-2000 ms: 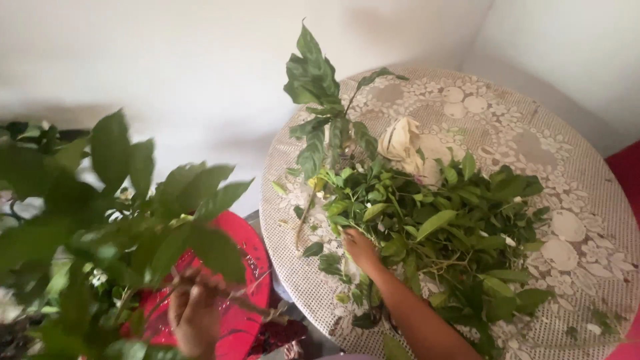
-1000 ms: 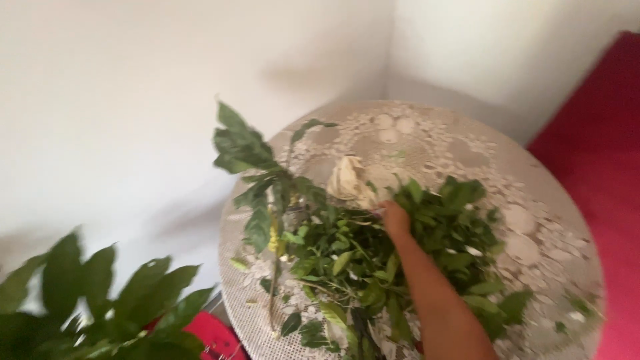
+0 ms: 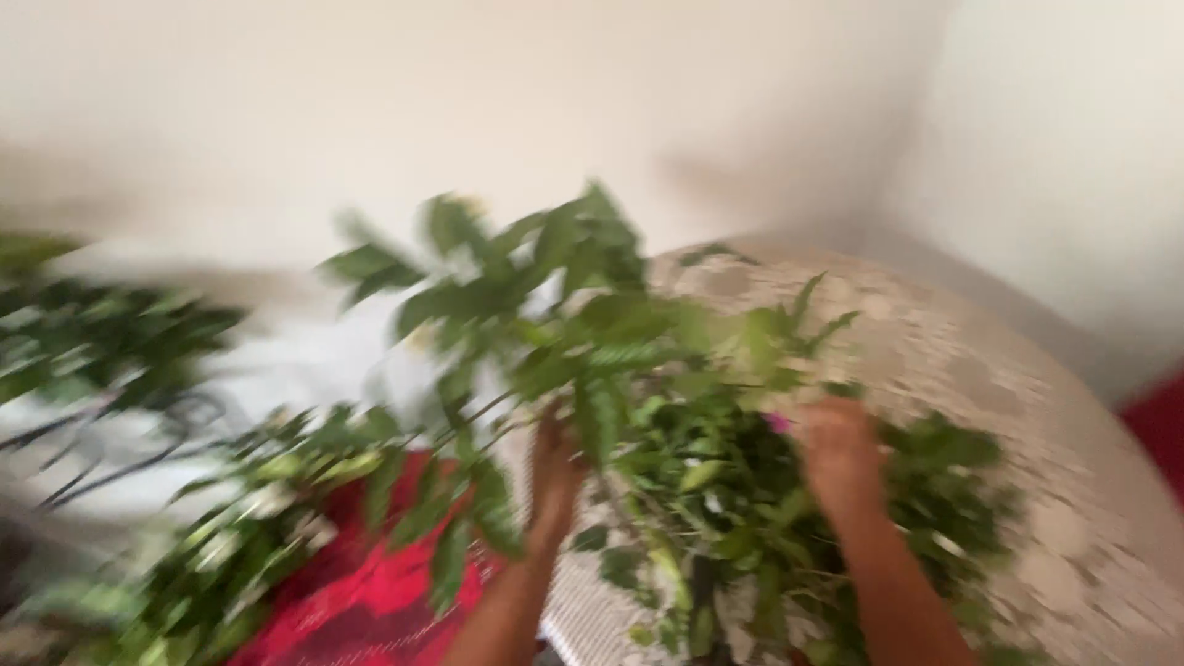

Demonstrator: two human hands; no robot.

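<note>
The view is blurred. Leafy green branches (image 3: 518,314) spread in front of and above my left hand (image 3: 560,439), which is closed on their stems over the table's left side. My right hand (image 3: 840,439) is over the far part of a heap of leafy cuttings (image 3: 721,499). Its fingers are too blurred to tell whether they grip a stem. A small magenta flower (image 3: 777,423) shows just left of that hand. The heap lies on a round table with a lace tablecloth (image 3: 962,370).
A red basket or tub (image 3: 370,573) stands at the lower left, with more leafy stems (image 3: 231,536) beside and over it. Dark curved metalwork (image 3: 120,444) and another plant (image 3: 102,333) are at the far left. A pale wall (image 3: 462,102) rises behind; something red (image 3: 1161,435) is at the right edge.
My left hand, out of view one second ago, is now over the table's left side with leafy branches. The view has swung leftward since then.
</note>
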